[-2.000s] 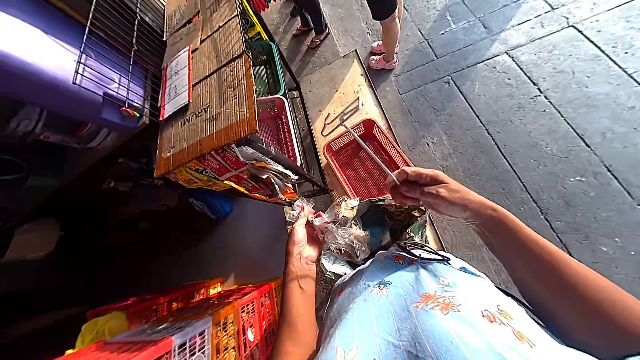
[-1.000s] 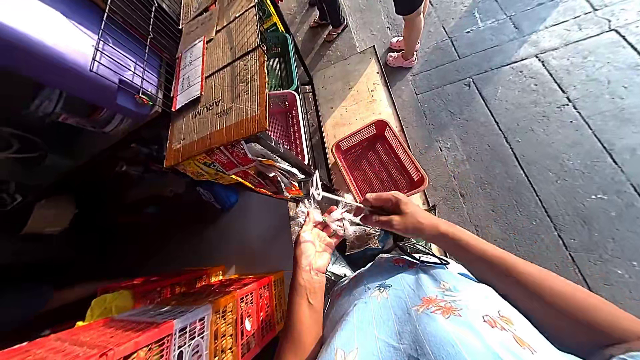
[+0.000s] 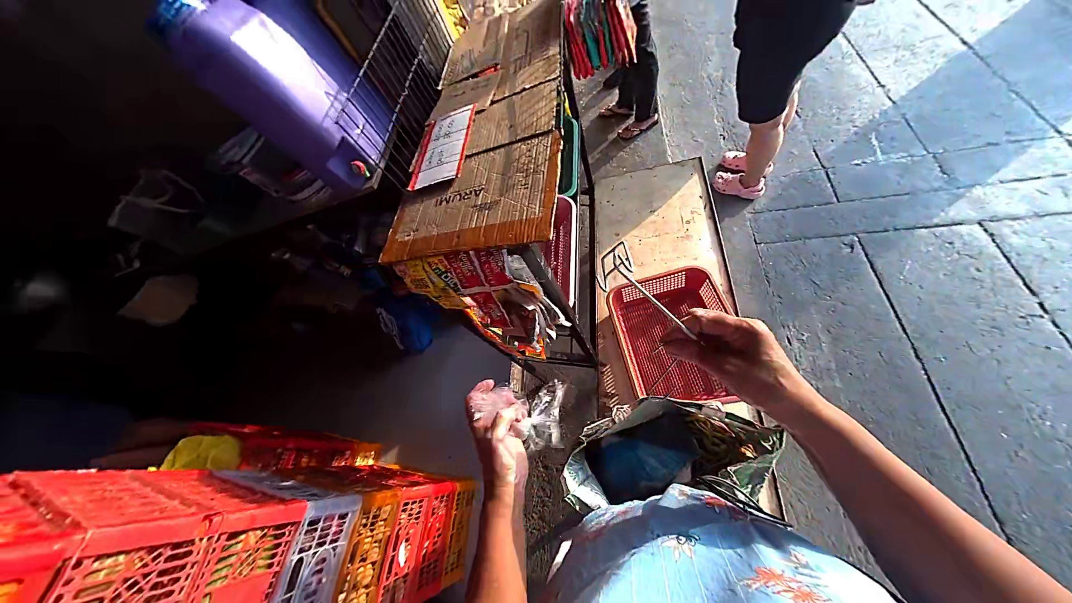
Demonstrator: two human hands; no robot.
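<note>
My left hand (image 3: pixel 500 427) is closed around a crumpled clear plastic bag (image 3: pixel 546 414), in front of the hanging sachets. Between fingers and thumb of my right hand (image 3: pixel 737 356) is a thin metal rod tool (image 3: pixel 656 303) with a bent wire frame at its far end. The tool slants over a red plastic basket (image 3: pixel 676 335), which lies on a wooden board (image 3: pixel 662 205). Below the right hand, against my body, stands an open sack (image 3: pixel 641 461) with bluish and green stringy contents, which I cannot identify.
Stacked plastic crates (image 3: pixel 167 511) stand at lower left. A rack with cardboard (image 3: pixel 494 184) and hanging sachets (image 3: pixel 486 289) is ahead, beside a purple container (image 3: pixel 280 84). Two people stand beyond, one in pink clogs (image 3: pixel 739 184), the other in flip-flops (image 3: pixel 639 127).
My hands were close together at the plastic a second ago and are now apart. The right hand has moved right with the tool, and the left holds the plastic. The open sack shows more fully.
</note>
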